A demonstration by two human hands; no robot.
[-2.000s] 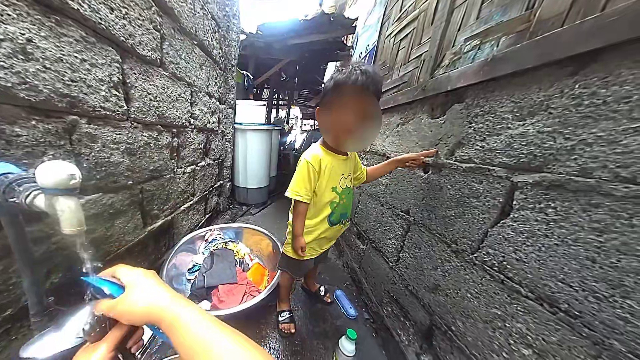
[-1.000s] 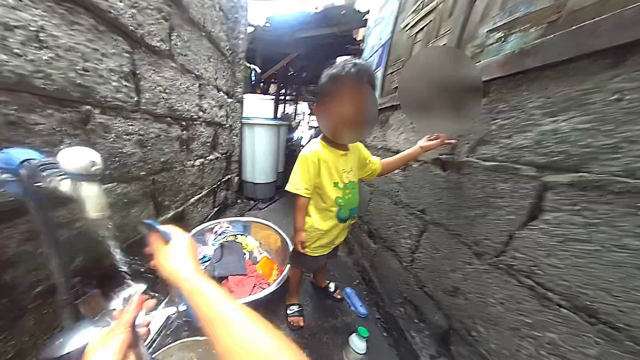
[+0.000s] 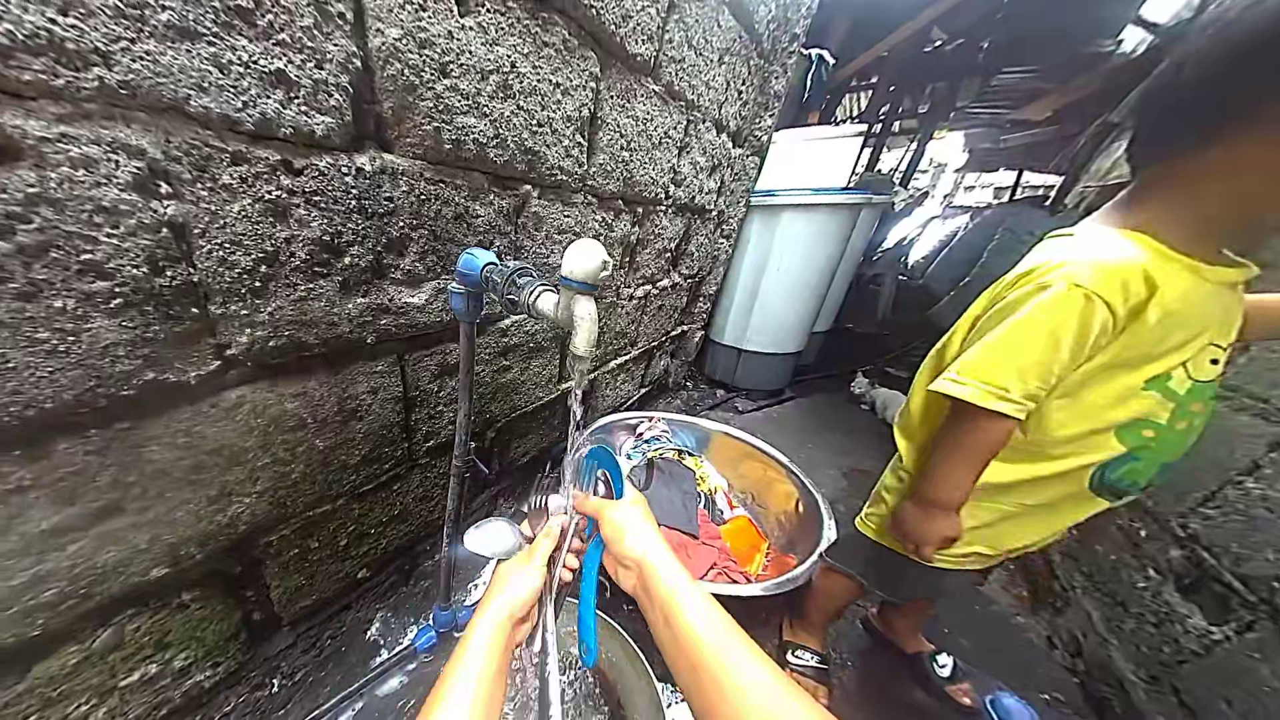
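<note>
Water runs from a faucet (image 3: 580,300) onto my hands. My left hand (image 3: 528,575) is closed around several pieces of metal cutlery, among them a spoon (image 3: 493,538) whose bowl points left and a fork (image 3: 540,510). Close beside it, my right hand (image 3: 625,530) grips a blue plastic utensil (image 3: 588,610), its rounded head up under the stream and its handle hanging down; its exact kind is unclear. Below both hands stands a metal pot or basin (image 3: 632,660), partly hidden by my forearms, with water falling into it.
A metal basin (image 3: 820,510) of wet clothes (image 3: 690,535) lies just right of my hands. A person in a yellow shirt (image 3: 1060,390) stands beside it. Tall grey bins (image 3: 770,290) stand farther back. A block wall (image 3: 270,230) and a water pipe (image 3: 462,430) border the left.
The view has swung left. My hands, apart one second ago, are now close together under the running water.
</note>
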